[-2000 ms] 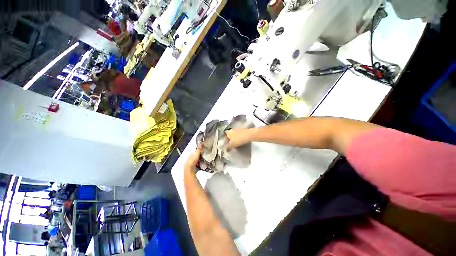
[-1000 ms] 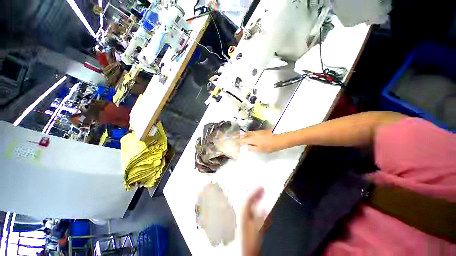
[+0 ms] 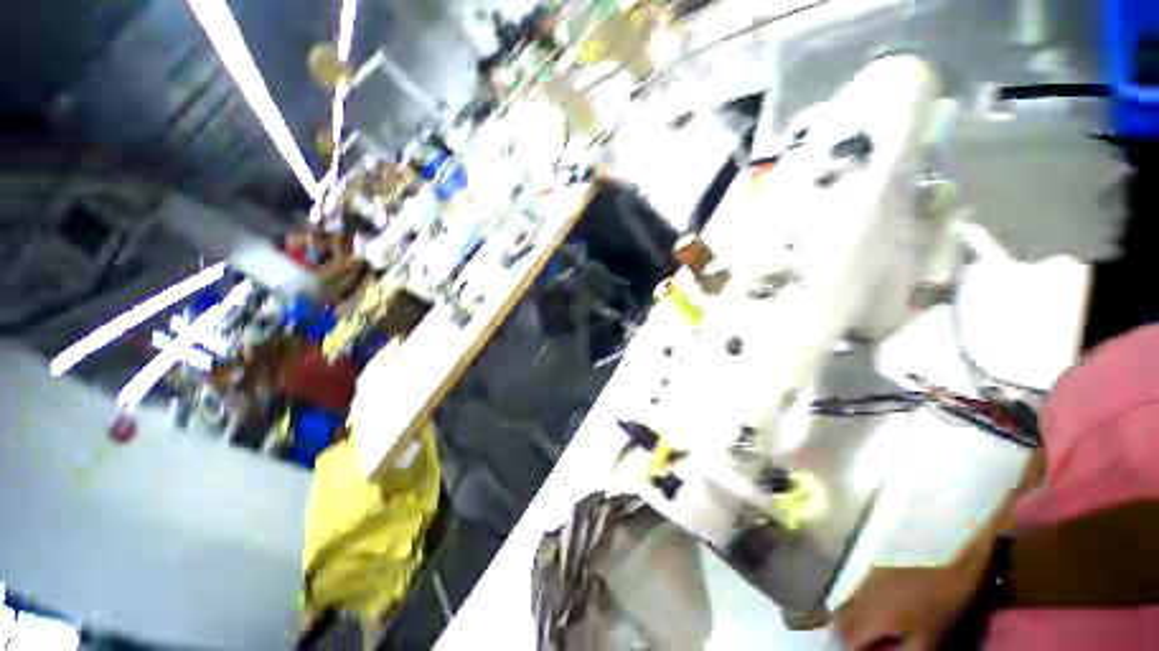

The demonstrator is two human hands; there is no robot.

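The frame is blurred. My right hand [image 3: 909, 610] is at the bottom right, by the near edge of the white machine table. It is partly cut off, and its fingers and any hold are unclear. My left hand is out of view. A bunch of grey-brown pieces [image 3: 576, 572] lies on the table at the bottom, left of the machine's needle end. A flatter grey-brown piece [image 3: 661, 588] lies against it. The white sewing machine [image 3: 852, 242] stands above them, with a small yellow piece [image 3: 798, 500] near its needle end.
Dark snips or a similar tool [image 3: 871, 404] and black and red cords [image 3: 985, 410] lie on the table right of the machine. A yellow lining stack [image 3: 369, 528] hangs at a wood-edged side table [image 3: 489, 312]. A blue bin [image 3: 1135, 64] shows at top right.
The view has swung and come closer to the machine. My right hand has left the grey-brown pieces and moved back towards my body. My left hand has gone out of view.
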